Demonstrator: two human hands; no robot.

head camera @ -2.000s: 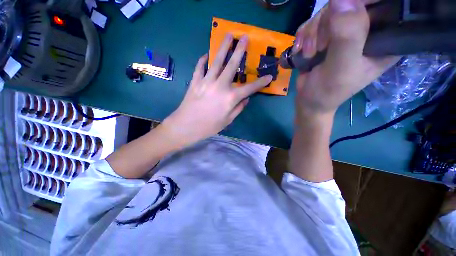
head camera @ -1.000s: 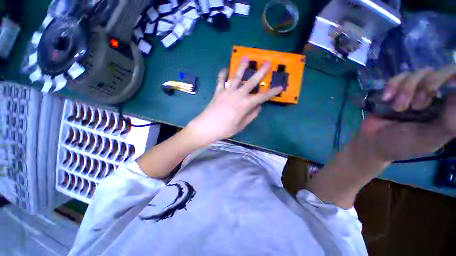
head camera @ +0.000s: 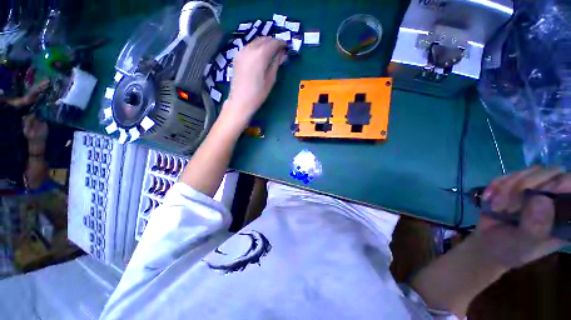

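Note:
The orange fixture (head camera: 342, 134) lies on the green mat with dark modules in its two cut-outs. My left hand (head camera: 258, 72) is over the scattered white square pads (head camera: 311, 38) left of the fixture, fingertips bent down on them; whether it grips one cannot be told. My right hand (head camera: 526, 200) is at the right edge, closed around the dark electric screwdriver (head camera: 548, 209), its tip pointing left, away from the fixture. A small blue and white clump of film (head camera: 306, 166) lies near the bench edge. A small gold-orange part (head camera: 253, 131) lies beside my left forearm, which hides what is near it.
A grey-beige dispenser (head camera: 181, 119) with a red display stands at left. White trays (head camera: 94, 194) are beside the bench. A tape ring (head camera: 359, 35), silver screw feeder (head camera: 438, 50), clear plastic bag (head camera: 532, 94) and thin silver rod (head camera: 494, 140) are behind and right. Another person's hand (head camera: 36, 128) shows far left.
My left hand has left the fixture and moved left and back to the white pads. My right hand has drawn the screwdriver away, rightward and towards me. The view has shifted left.

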